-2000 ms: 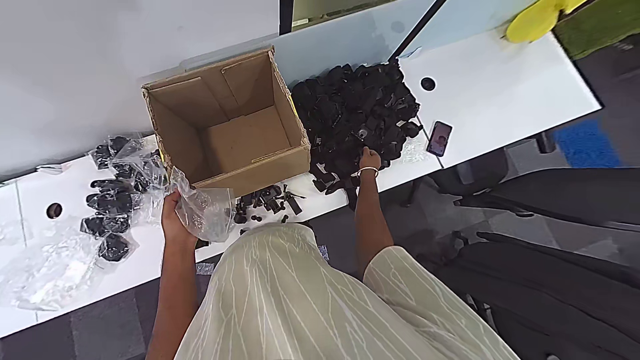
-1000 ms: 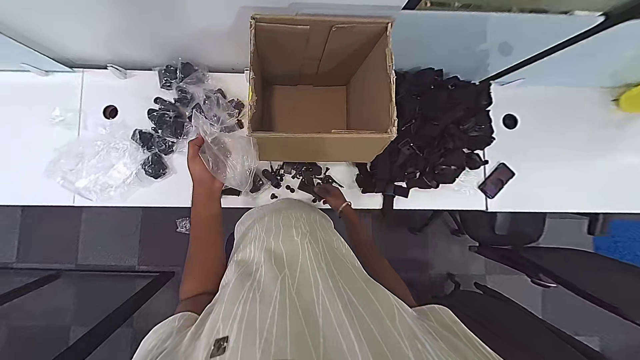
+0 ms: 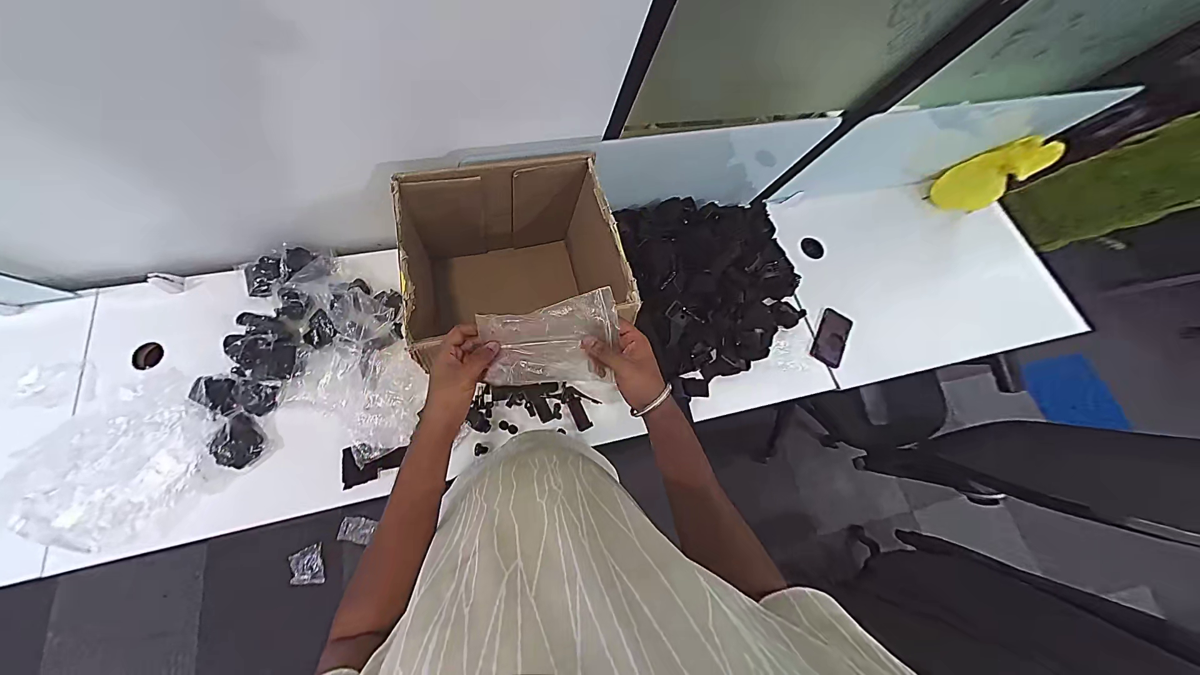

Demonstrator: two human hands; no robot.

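A clear plastic zip bag (image 3: 548, 342) is stretched between my two hands, in front of the near wall of an open cardboard box (image 3: 506, 272). My left hand (image 3: 459, 366) pinches its left end, and my right hand (image 3: 630, 364) grips the right end. Whether anything is inside the bag cannot be told. Small black parts (image 3: 539, 401) lie on the white table just below the bag. A big heap of black parts (image 3: 708, 281) stands right of the box. To its left are black items in clear bags (image 3: 262, 356).
Loose clear plastic bags (image 3: 103, 459) cover the table's left part. A phone (image 3: 832, 337) lies to the right of the heap, near a cable hole (image 3: 812, 248). Black chairs (image 3: 1031, 469) stand at the right. Small plastic packets (image 3: 307, 564) are on the floor.
My right hand was at the black heap, then among the small parts, and now holds the bag's right end. My left hand has brought the bag in front of the box. The view has tilted.
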